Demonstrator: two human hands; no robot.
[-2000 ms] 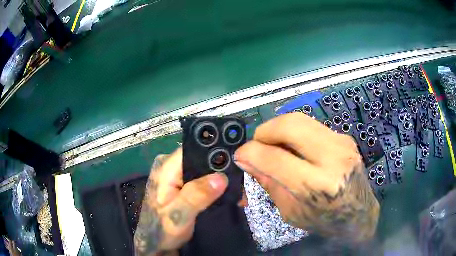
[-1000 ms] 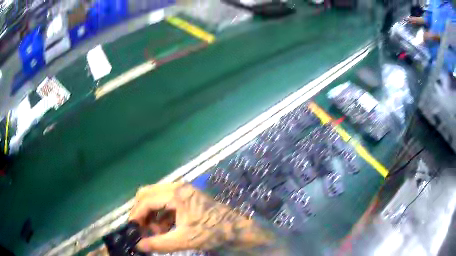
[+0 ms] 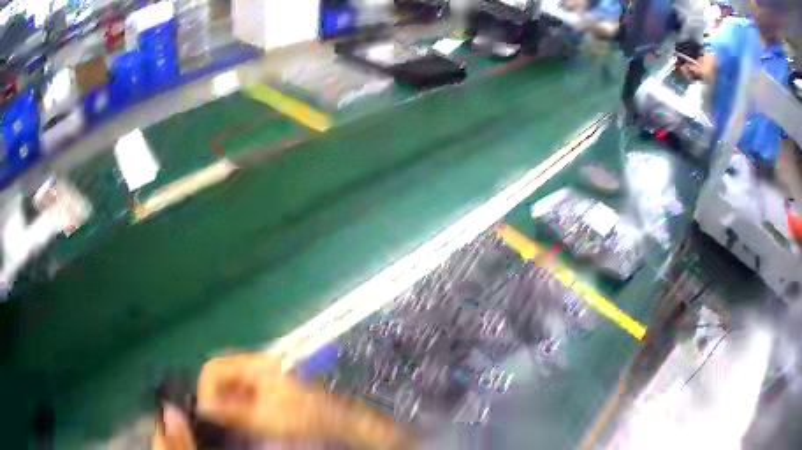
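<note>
My right hand (image 3: 264, 400) is at the bottom left of the view, blurred, with its fingers curled next to a dark plate (image 3: 207, 432). Whether its fingertips hold anything cannot be told. Of my left hand (image 3: 176, 431) only a fingertip or thumb shows at the bottom edge, against the dark plate; the rest is cut off. The plate is mostly hidden and its lens rings cannot be made out. Many black camera modules (image 3: 448, 325) lie spread on the green bench to the right, blurred.
A pale rail (image 3: 422, 262) runs diagonally beside the green conveyor (image 3: 290, 211). Yellow tape (image 3: 580, 288) crosses the bench beyond the modules. Behind it are a tray of parts (image 3: 594, 233) and clear bags (image 3: 651, 193). Blue-clad people (image 3: 739, 61) are at upper right; blue bins (image 3: 145, 66) at upper left.
The view has swung up and to the right from the close look at the three-lens plate. Both hands and the plate now sit low at the left, largely out of view.
</note>
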